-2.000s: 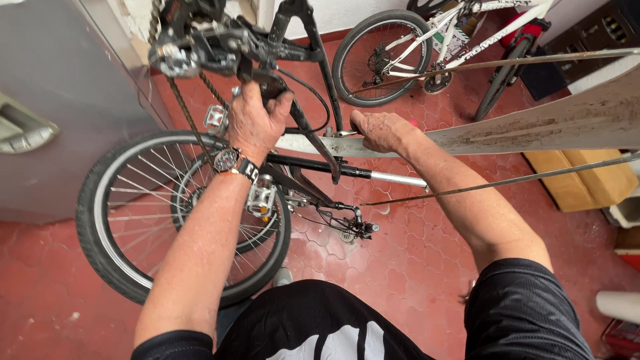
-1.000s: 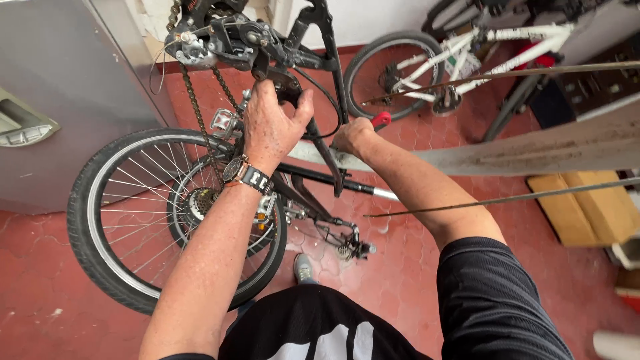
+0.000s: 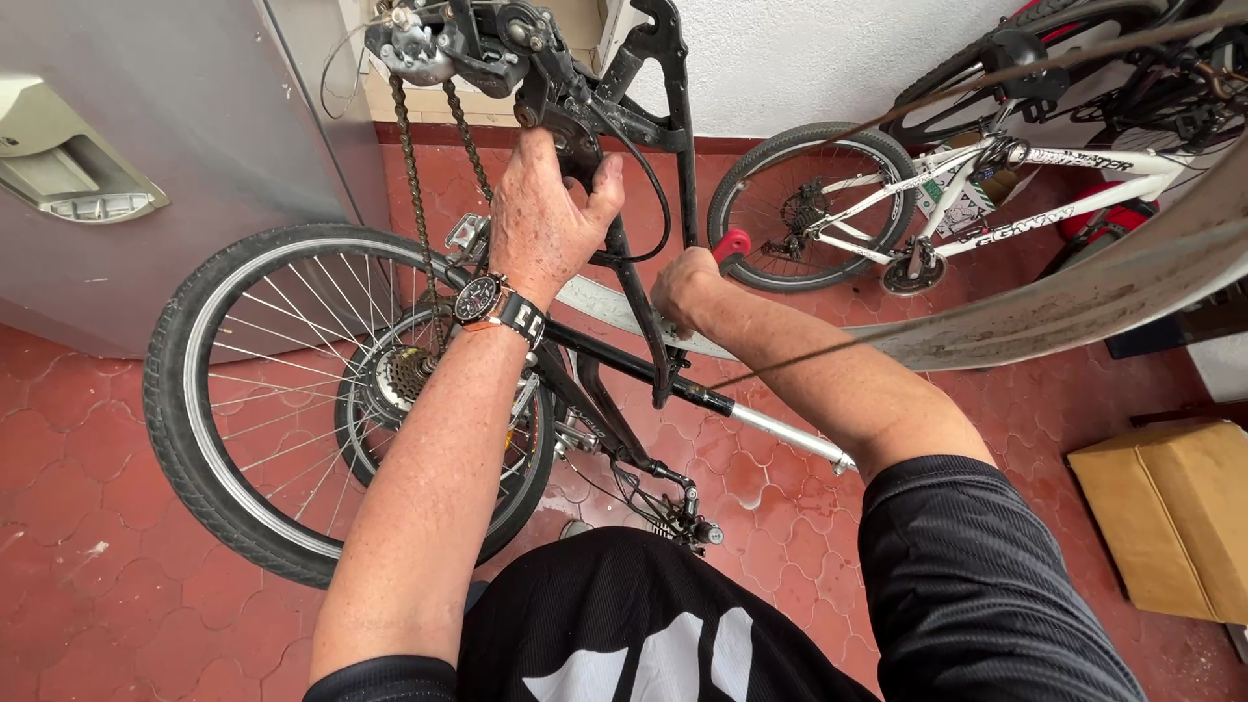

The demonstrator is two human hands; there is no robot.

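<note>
My left hand [image 3: 551, 219], with a wristwatch on the wrist, presses its fingers against the rear derailleur [image 3: 570, 132] near the dropout of a black bicycle frame [image 3: 687, 166]. My right hand [image 3: 687, 288] is closed around a tool with a red handle [image 3: 731, 247], beside the frame tubes; the tool's other end is hidden. A chain [image 3: 409, 175] hangs left of my left hand. A bare silver wheel rim [image 3: 916, 356] curves past my right hand. Whether my left fingertips grip the derailleur or only touch it is partly hidden.
A bicycle wheel with a tire [image 3: 161, 390] and a sprocket cluster [image 3: 398, 377] stand at left, before a grey metal appliance [image 3: 224, 127]. A white bicycle [image 3: 1063, 219] leans by the back wall. A cardboard box [image 3: 1160, 517] sits on the red tiled floor at right.
The red handle, not visible two seconds ago, now shows beyond my right hand. My left hand has stayed at the derailleur. The view has shifted.
</note>
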